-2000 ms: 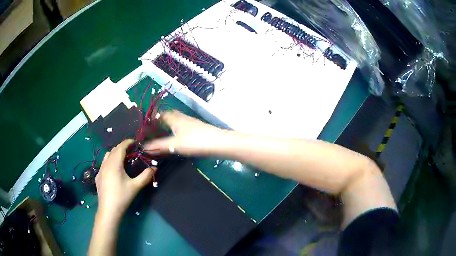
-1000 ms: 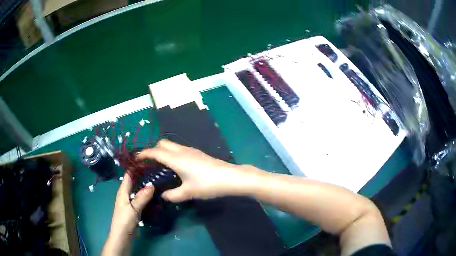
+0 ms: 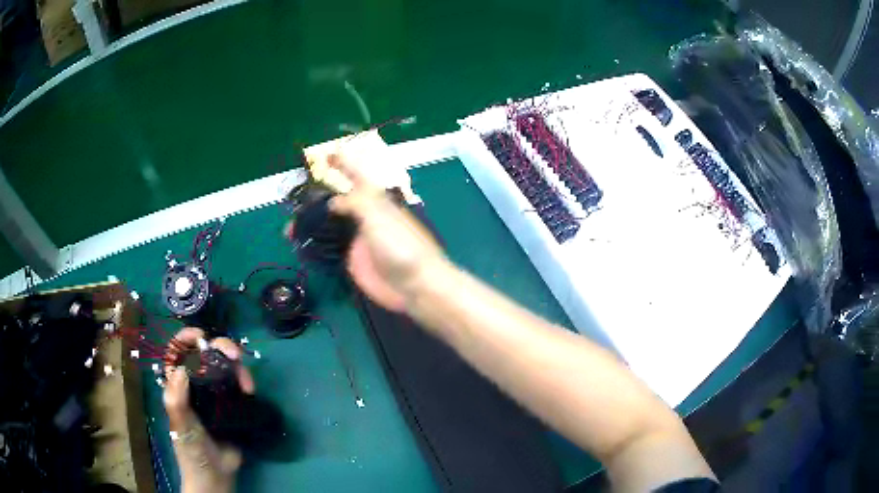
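My left hand (image 3: pixel 198 414) is closed around a short speaker stack (image 3: pixel 214 371) at the lower left; red lead wires (image 3: pixel 145 347) hang from it towards the carton. My right hand (image 3: pixel 386 231) is raised over the black foam sheet, blurred, and holds another dark speaker stack (image 3: pixel 326 226); its far fingers overlap the cream piece. A speaker with a silver centre (image 3: pixel 185 287) stands on the bench beyond my left hand. A second dark speaker (image 3: pixel 285 300) stands between my hands, with a thin wire trailing towards the front.
The white foam tray (image 3: pixel 626 279) at the right holds rows of discs (image 3: pixel 535 188). The parts carton (image 3: pixel 123 395) with black pieces is at the left edge. The black foam sheet (image 3: pixel 463 424) lies beside the tray. Clear plastic bags (image 3: pixel 761 144) are at the far right; the cream piece (image 3: pixel 359 149) touches the rail.
My hands have moved apart. My right hand has lifted a stack away and up; my left hand keeps a shorter stack nearer the carton. The second bench speaker is now uncovered.
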